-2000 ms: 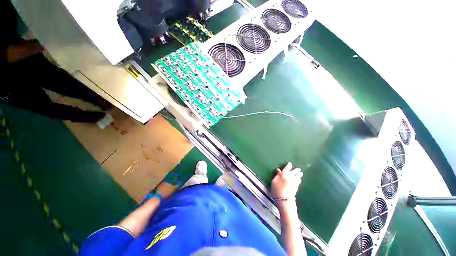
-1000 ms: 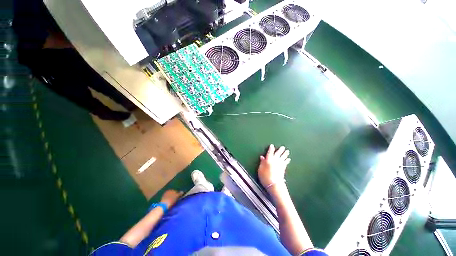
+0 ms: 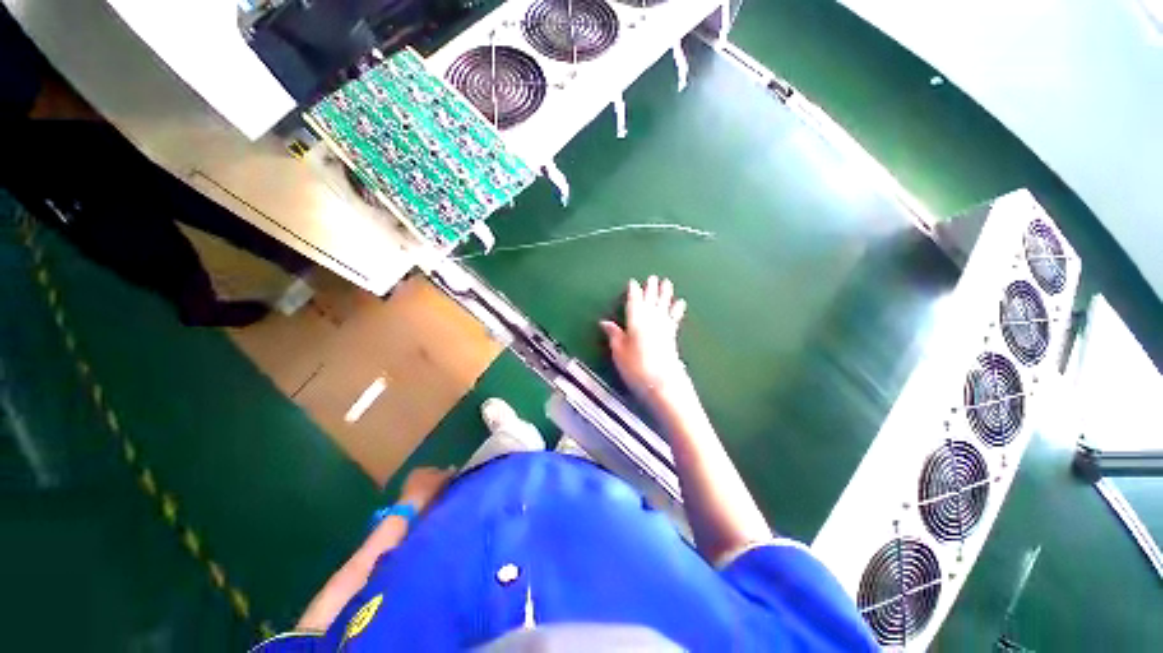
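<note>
A soldered green panel (image 3: 424,151) with silvery dots lies at the machine's exit, beside the far fan bar and against the pale rail. My right hand (image 3: 648,338) is over the green surface inside the rail, fingers spread, holding nothing; a thin bracelet is on its wrist. My left hand (image 3: 424,486) hangs low at my left side near my hip, with a blue band on the wrist. It is small and partly hidden by my body, so its fingers are not clear.
The far fan bar (image 3: 610,100) has hooks along its edge. A second fan bar (image 3: 937,440) stands at the right. The conveyor rail (image 3: 561,366) runs between me and the green surface. The cream machine (image 3: 191,115) is upper left, with a person's dark-clothed legs (image 3: 140,217) beyond. Cardboard (image 3: 370,370) covers the floor.
My right hand has moved forward over the green surface, towards the panel. The view has shifted, and the panel and far fan bar now sit further up and left in it.
</note>
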